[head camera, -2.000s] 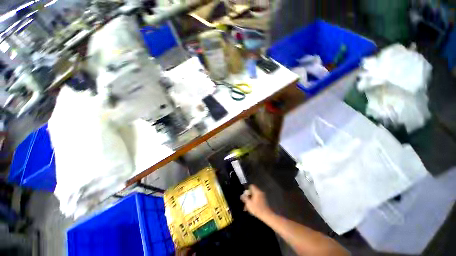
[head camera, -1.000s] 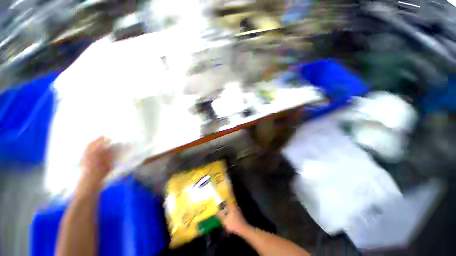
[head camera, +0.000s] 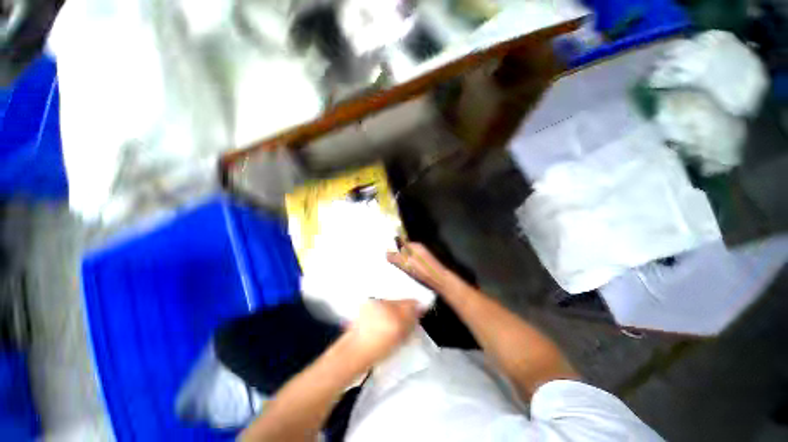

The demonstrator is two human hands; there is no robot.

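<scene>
A white garment panel [head camera: 354,250] lies over the yellow-taped pounding block [head camera: 302,210], whose upper edge and left side show. My left hand [head camera: 384,324] is closed on the near end of the panel. My right hand [head camera: 419,266] is at the panel's right edge, its fingers bent. A small dark and silver piece, likely the mallet's head end, shows on top of the block; blur hides its shape. Whether my right hand is on the mallet's handle is partly hidden.
A blue bin [head camera: 164,302] stands left of my legs. The wood-edged table [head camera: 406,91] runs across above the block, with a thick white stack [head camera: 112,112] at left. Finished white panels [head camera: 622,207] lie on the pale board [head camera: 562,112] at right, a white scrap bundle [head camera: 713,95] beyond.
My left hand has come from the white stack to the block, and a white panel now covers most of the block. The view has tilted further down.
</scene>
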